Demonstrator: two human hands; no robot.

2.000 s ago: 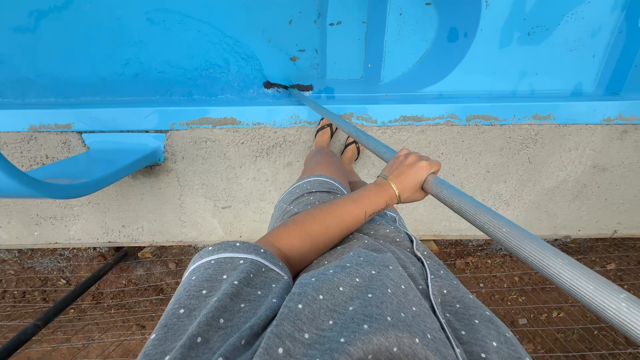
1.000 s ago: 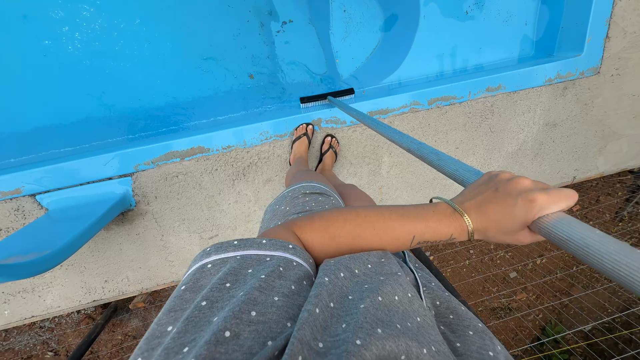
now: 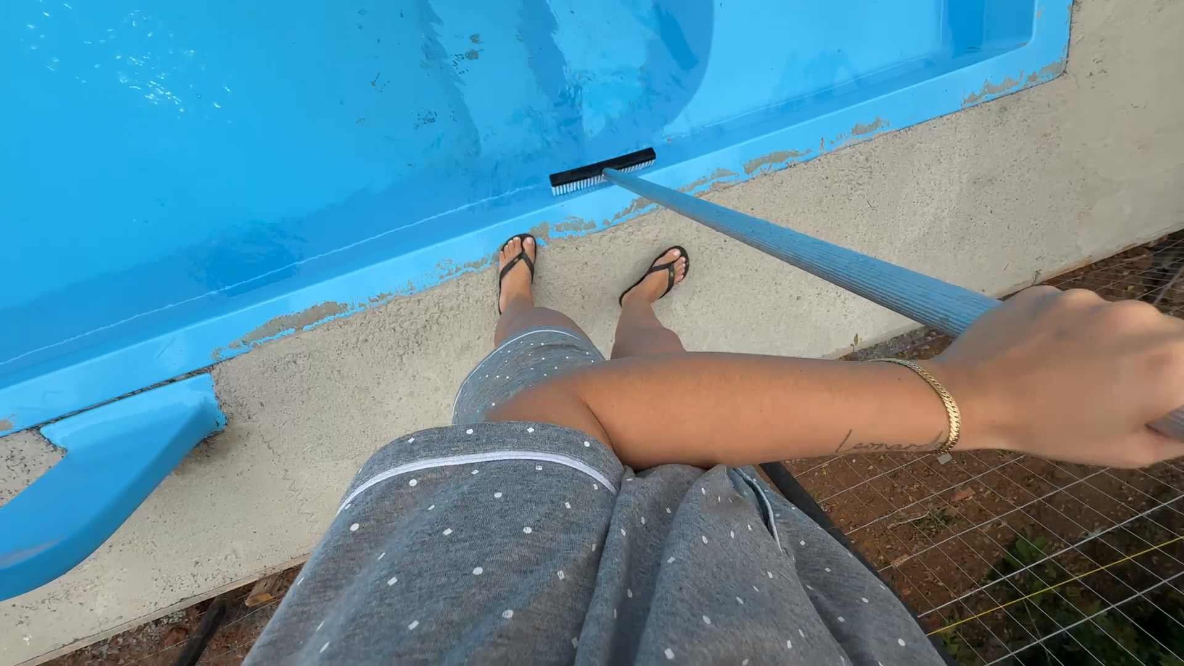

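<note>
My left hand (image 3: 1073,370) is closed around a ribbed blue-grey telescopic pole (image 3: 814,254) at the right, its forearm reaching across my body. At the pole's far end is a black pool brush (image 3: 603,171) with white bristles. The brush lies along the inner side of the blue pool edge (image 3: 425,275), just beyond my feet; whether it touches the wall is unclear. The pole's upper end runs out of view past my hand. My right hand is not in view.
My feet in black flip-flops (image 3: 654,276) stand on the concrete border (image 3: 388,370) beside the pool water (image 3: 305,120). A curved blue fixture (image 3: 120,481) projects at the left. Wire fencing (image 3: 1036,546) and bare soil lie at the lower right.
My left hand has moved right, still on the pole. The brush, dark and blurred at the pool edge two seconds ago, now shows clearly. The view has turned and shifted.
</note>
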